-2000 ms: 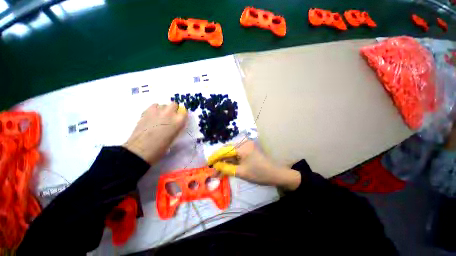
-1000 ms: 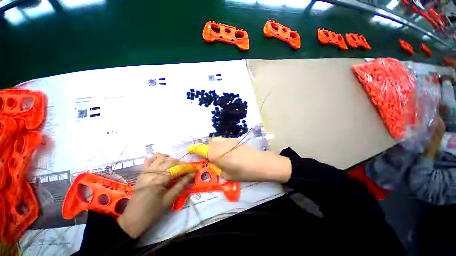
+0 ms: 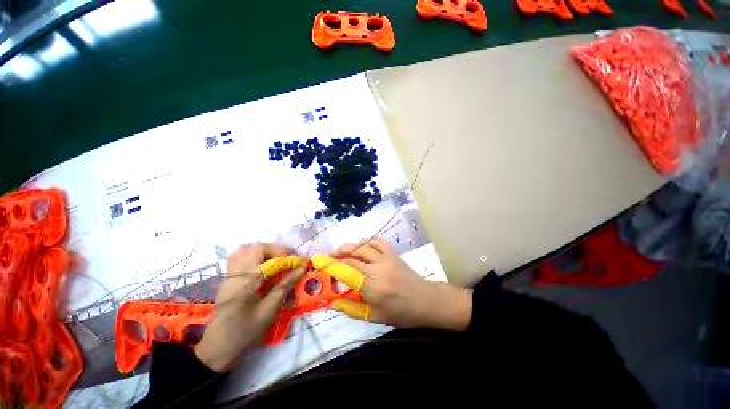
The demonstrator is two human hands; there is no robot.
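Observation:
An orange-red controller shell [image 3: 310,292] lies between my two hands at the front of the printed sheet. My left hand [image 3: 250,297], with a yellow finger cot, grips its left side and top edge. My right hand [image 3: 392,289], with yellow finger cots, grips its right side. The fingertips meet at the shell's top edge; any small part between them is hidden. A second shell [image 3: 160,326] lies partly under my left wrist. A loose heap of small black parts [image 3: 348,177] lies on the white printed sheet [image 3: 184,188] beyond my hands.
More shells are piled at the far left [image 3: 32,295]. Cardboard [image 3: 512,152] covers the bench at right, with a clear bag of orange pieces [image 3: 644,92] at its end. The green conveyor belt [image 3: 200,64] carries spaced shells. A person's grey sleeve [image 3: 712,232] shows at right.
Two seconds ago my left hand was at the black heap; it came back to the shell by one second ago. Both hands have stayed on the shell since, fingertips now closer together. The view has shifted.

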